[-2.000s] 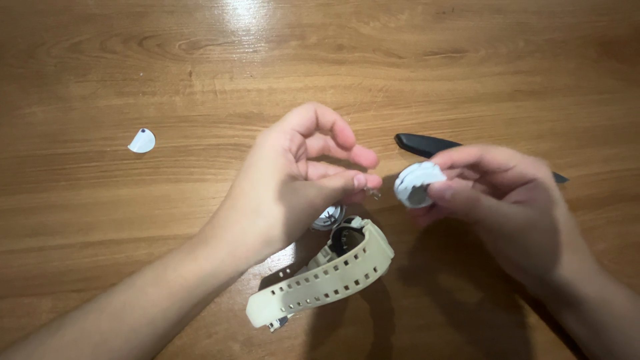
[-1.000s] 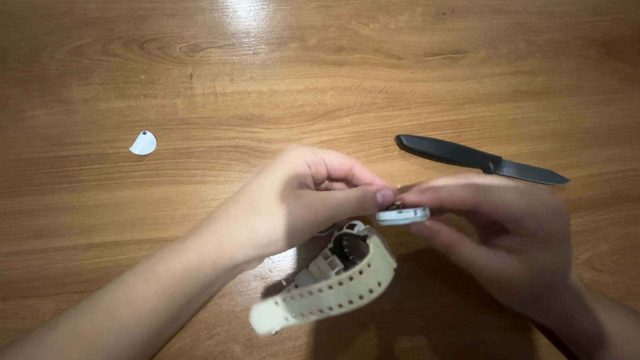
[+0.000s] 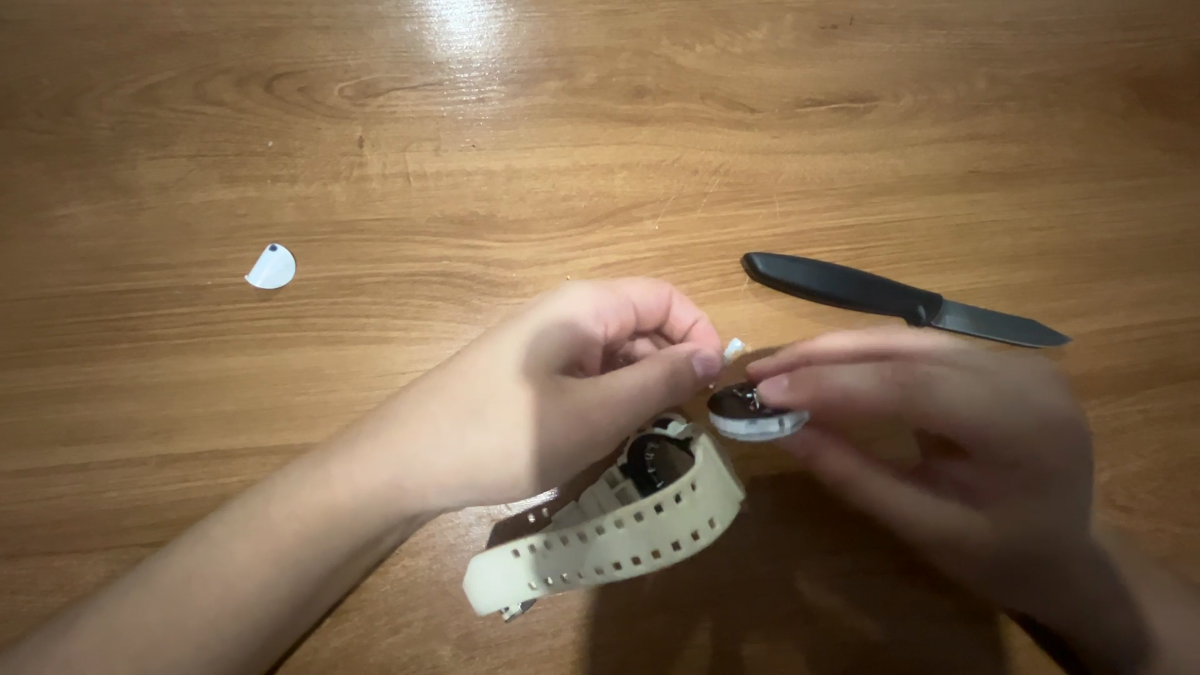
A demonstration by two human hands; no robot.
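Between the thumb and fingers of my right hand [image 3: 937,450] is a round watch movement [image 3: 757,412], with a dark dial face up, small hands at its middle and a white rim. My left hand [image 3: 619,375] pinches a small whitish piece [image 3: 734,351] at its fingertips, just left of the movement; what it is cannot be made out. Below both hands lies a cream watch strap [image 3: 609,544] with rows of square holes, curved around its watch case [image 3: 656,459]. My left hand partly covers the case.
A paring knife with a black handle [image 3: 834,286] lies beyond my right hand, its blade pointing right. Far to the left is a small white cut disc [image 3: 272,267] with a dark spot. The wooden tabletop [image 3: 469,187] lies under everything.
The round movement, seen mostly from its pale side two seconds ago, now shows its dark dial. My right hand has moved off the knife, which it partly covered before.
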